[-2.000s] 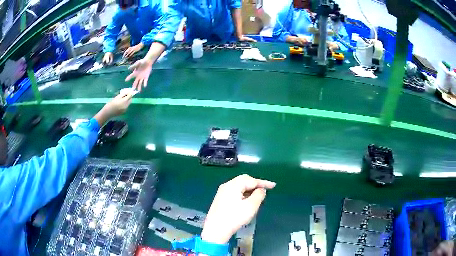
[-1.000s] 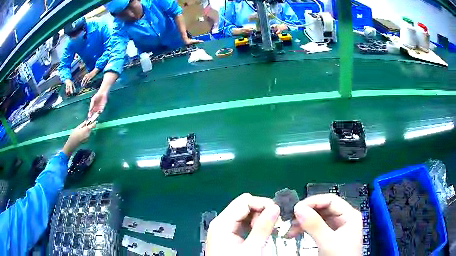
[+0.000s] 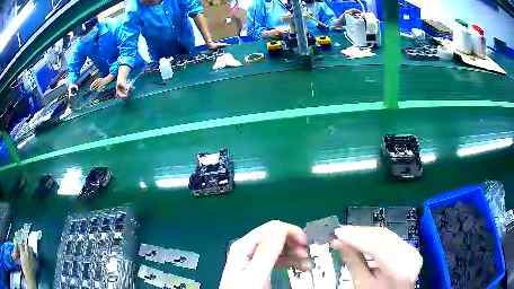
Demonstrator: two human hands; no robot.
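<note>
A small dark grey pad [image 3: 323, 230] is between my fingertips at the lower middle. My left hand [image 3: 265, 254] is at its left edge, fingers bent; whether they touch the pad is hard to tell. My right hand [image 3: 380, 254] pinches the pad's right side. Silver metal plates [image 3: 322, 262] lie beneath and between my hands, partly hidden. A black housing [image 3: 212, 172] with a pale rectangle stands on the green belt ahead. Another black housing [image 3: 402, 156] stands further right.
A blue bin [image 3: 426, 224] of dark pads is at right, beside stacked plates [image 3: 407, 214]. Loose plates [image 3: 168, 255] and a clear blister tray [image 3: 96, 248] lie at left. A neighbour's hand [image 3: 27, 265] is at lower left. People in blue work across the belt.
Both hands came together around the pad over the last two seconds. Since one second ago the housings shifted slightly right, and the neighbour's outstretched arm withdrew to the lower left.
</note>
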